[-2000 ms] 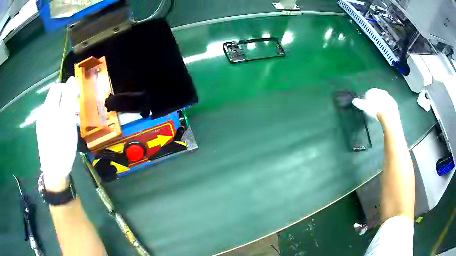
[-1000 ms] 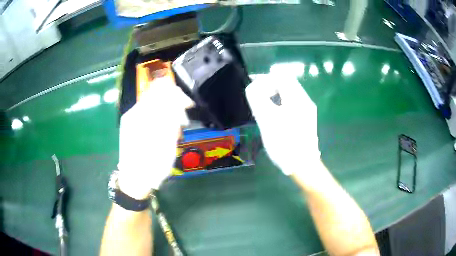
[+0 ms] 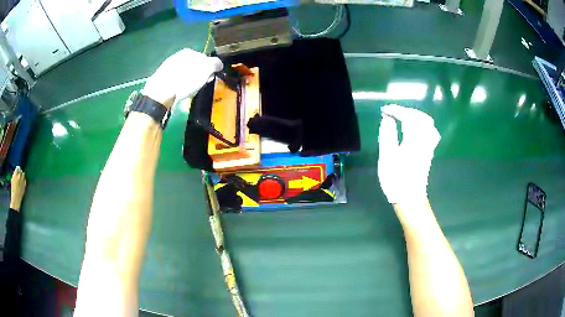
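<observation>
The orange fixture (image 3: 250, 148) sits on the left side of the press bed. A thin black phone middle frame (image 3: 221, 134) stands tilted in it, its lower end in the recess. My left hand (image 3: 176, 77), in a white glove, is at the fixture's upper left with its fingertips closed on the frame's upper end. My right hand (image 3: 412, 151), also gloved, is above the bench right of the press, fingers bent, thumb apart, nothing seen in it. The silver-grey press head (image 3: 251, 34) is behind the fixture. A short black bar (image 3: 275, 128) points at the fixture.
A black cloth or pad (image 3: 322, 93) covers the bed's right side. The red button (image 3: 271, 187) is on the front panel. Another frame (image 3: 531, 220) lies far right on the green bench. A wrapped hose (image 3: 224, 263) runs to the front edge. Another person's hand (image 3: 18, 187) is far left.
The frame that was over the black pad is now at the orange fixture. My left hand has moved to the fixture's upper left. My right hand has moved right, away from the press.
</observation>
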